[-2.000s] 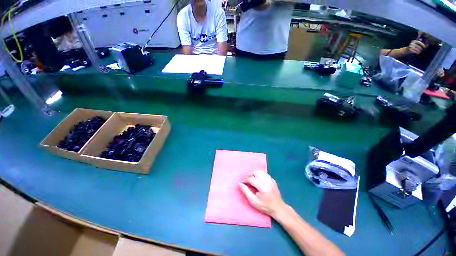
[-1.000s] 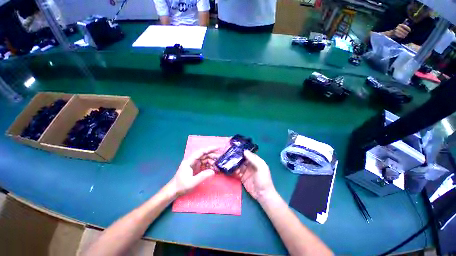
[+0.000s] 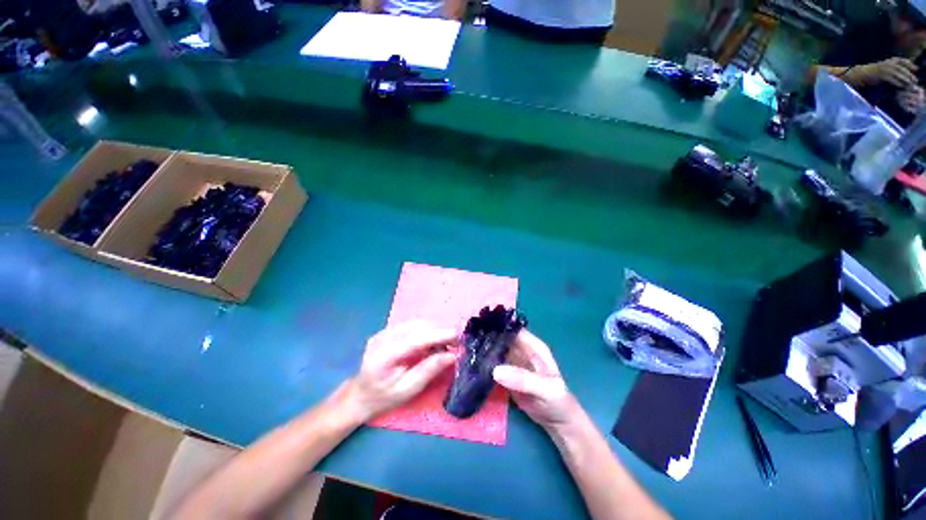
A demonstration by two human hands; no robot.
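Observation:
A black device unit (image 3: 477,368) with a shiny surface stands or is held over the pink-red foam mat (image 3: 432,287), its jagged dark end pointing away from me. My right hand (image 3: 538,381) holds it from the right, with the thumb on its side. My left hand (image 3: 411,364) is at its left side, fingers bent and fingertips at or very near the unit. Whether the left fingers grip it is unclear. The unit's underside is hidden.
Divided carton (image 3: 236,276) of black parts at left. Plastic bag (image 3: 660,342), black sticker sheet (image 3: 660,418), tweezers (image 3: 756,439) and screw feeder (image 3: 802,350) at right. Other units (image 3: 401,87) lie beyond. Open cardboard box (image 3: 132,447) at lower left. A person (image 3: 883,71) at upper right.
Two seconds ago only one hand showed, over the mat. Since then both hands have come to a black unit there. Over the last second the unit has turned more lengthwise.

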